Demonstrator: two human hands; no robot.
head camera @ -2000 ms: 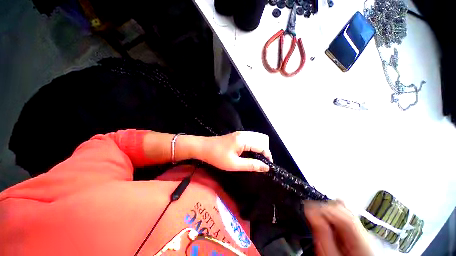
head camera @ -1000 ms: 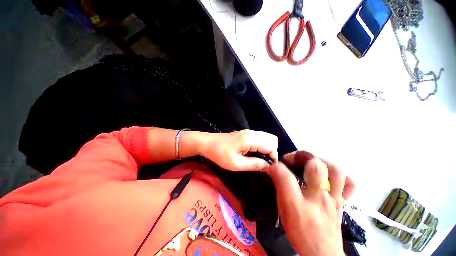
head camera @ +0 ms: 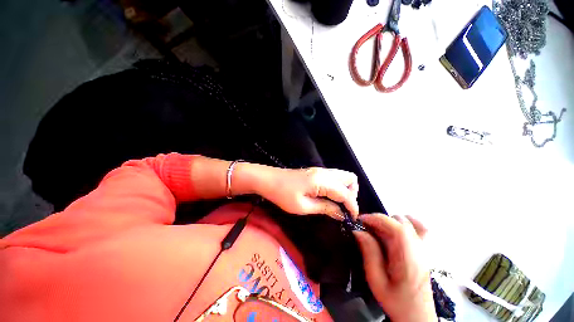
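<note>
The black garment [head camera: 138, 132] fills the lap and hangs to the left, with a dotted glittering line across it. My left hand [head camera: 321, 190] is closed on the garment's beaded trim [head camera: 350, 224], thumb and fingers pinching it. My right hand [head camera: 393, 251] is right beside it, fingertips together at the same spot of trim. More trim [head camera: 442, 299] shows beyond my right wrist at the table edge. No needle or thread can be made out between the fingertips.
On the white table [head camera: 403, 151] lie red-handled scissors [head camera: 380, 60], a smartphone [head camera: 473, 47], small snips [head camera: 469, 134], a heaped metal chain [head camera: 523, 28] with a loose strand, and a striped bundle [head camera: 503, 286]. A black cone [head camera: 332, 9] stands at the top edge, near small black pieces.
My right hand has come from farther along the trim up to my left hand, and its fingers are now closed at the trim. The view has shifted slightly. My left hand keeps its hold.
</note>
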